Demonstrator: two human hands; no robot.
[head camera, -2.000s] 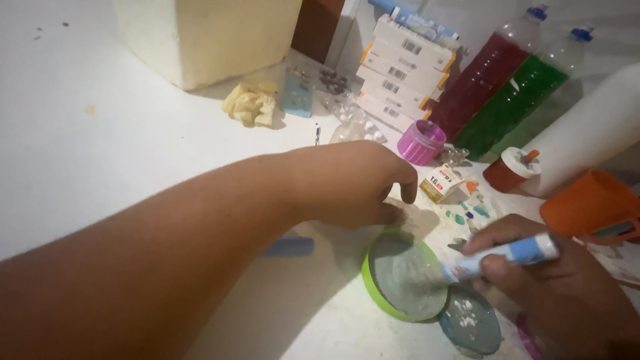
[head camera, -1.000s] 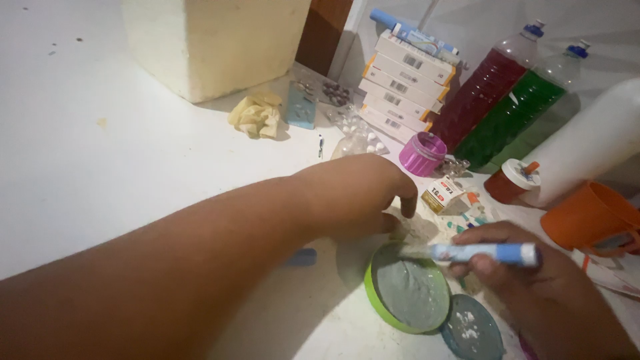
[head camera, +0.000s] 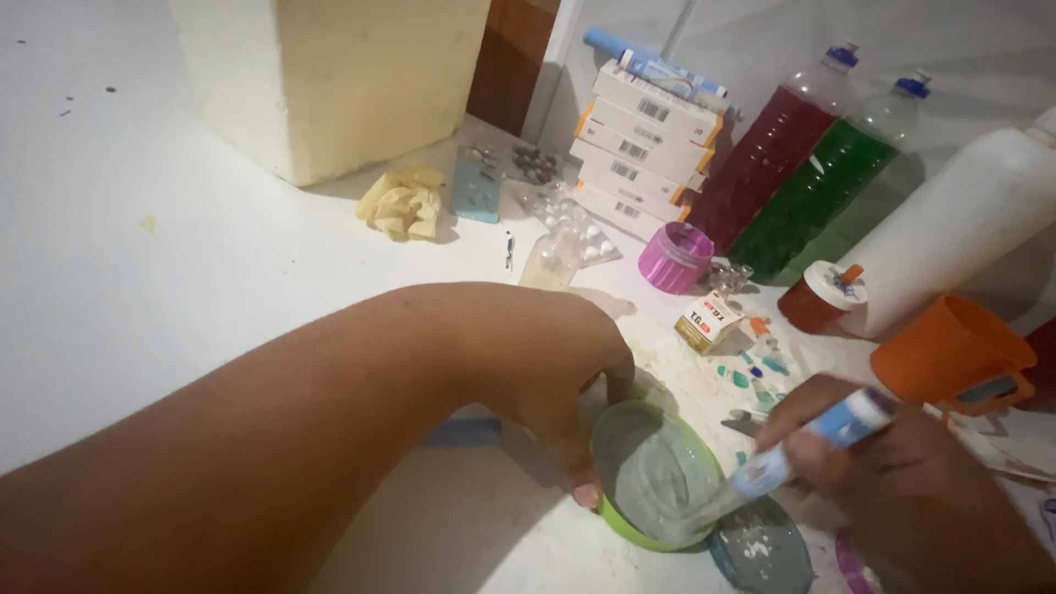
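A green-rimmed bowl (head camera: 660, 474) of grey paste stands on the white table. My left hand (head camera: 569, 388) reaches around its left side, with the thumb at the rim and the other fingers bent behind it. My right hand (head camera: 874, 470) grips a blue and white marker-like tube (head camera: 804, 450) on a slant; its coated lower end is in the paste at the bowl's right side. Just right of the bowl lies a round dark lid or dish (head camera: 761, 546) with white bits on it.
Behind the bowl are a small carton (head camera: 708, 322), a pink jar (head camera: 676, 257), blister packs (head camera: 577, 227) and stacked boxes (head camera: 643, 148). An orange mug (head camera: 949, 351), a red bottle (head camera: 775, 148) and a green bottle (head camera: 825, 190) stand at the right. Crumpled yellow material (head camera: 402, 204) lies near a cream block (head camera: 363, 91).
The tube's lower end was above the bowl a second ago and is now down in the paste. My left hand has come down to the bowl's left rim.
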